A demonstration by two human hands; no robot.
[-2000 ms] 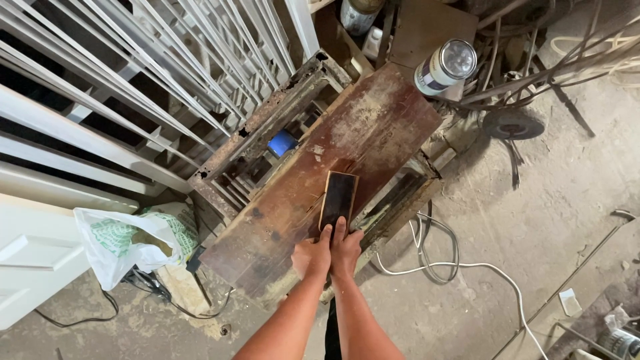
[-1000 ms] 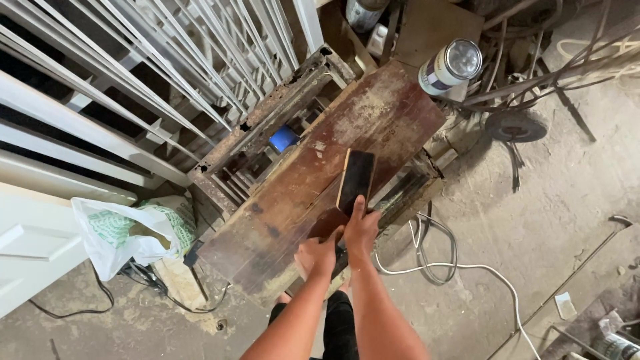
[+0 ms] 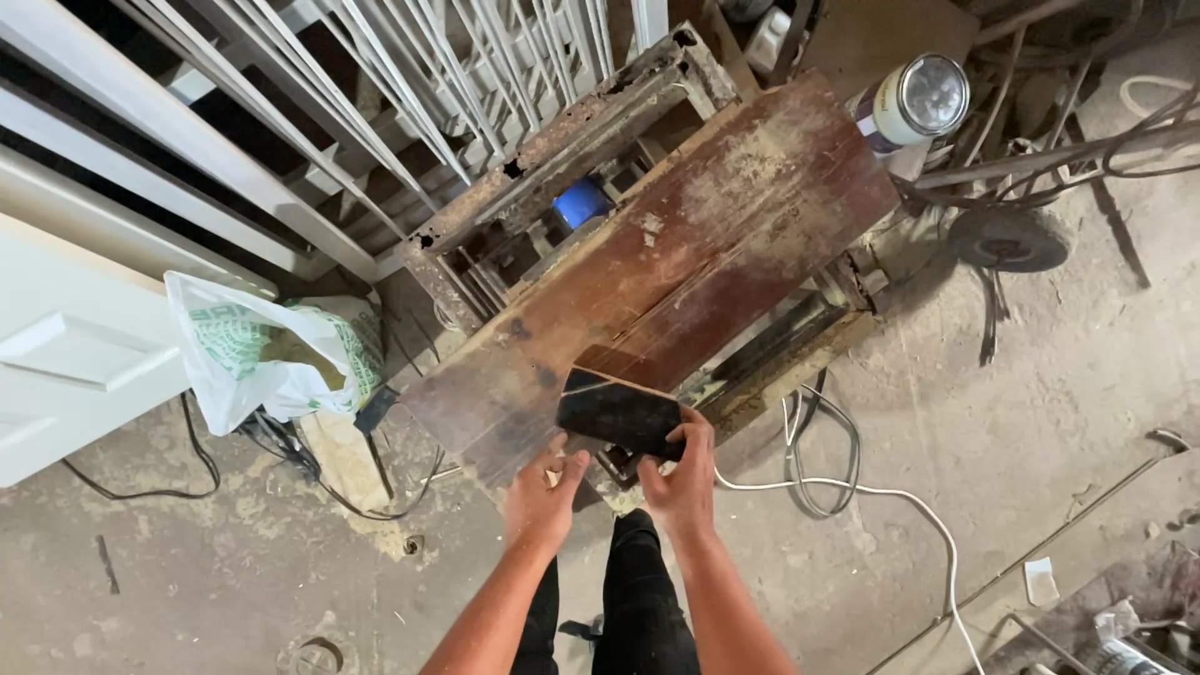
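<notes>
A flat rectangular block with a dark face and a pale edge point(image 3: 619, 412) is tilted above the near part of a worn, reddish-brown wooden board point(image 3: 656, 253). My right hand point(image 3: 682, 469) grips the block's right end between thumb and fingers. Near its lower left corner is my left hand point(image 3: 547, 487), thumb and fingers apart; whether a fingertip touches the block is unclear. The board lies across a rusty metal frame point(image 3: 553, 141), and a blue object point(image 3: 581, 202) shows through the frame's gap.
A metal can point(image 3: 914, 103) stands by the board's far right corner. White metal bars point(image 3: 328, 122) and a panelled white door point(image 3: 75, 347) are at left, near a plastic bag point(image 3: 272, 356). A white cable point(image 3: 900, 492) and a wheel point(image 3: 1008, 241) lie on the right-hand floor.
The block has come back toward me and turned from upright to crosswise in the view. My left hand has moved away from my right, which has shifted to the block's right end.
</notes>
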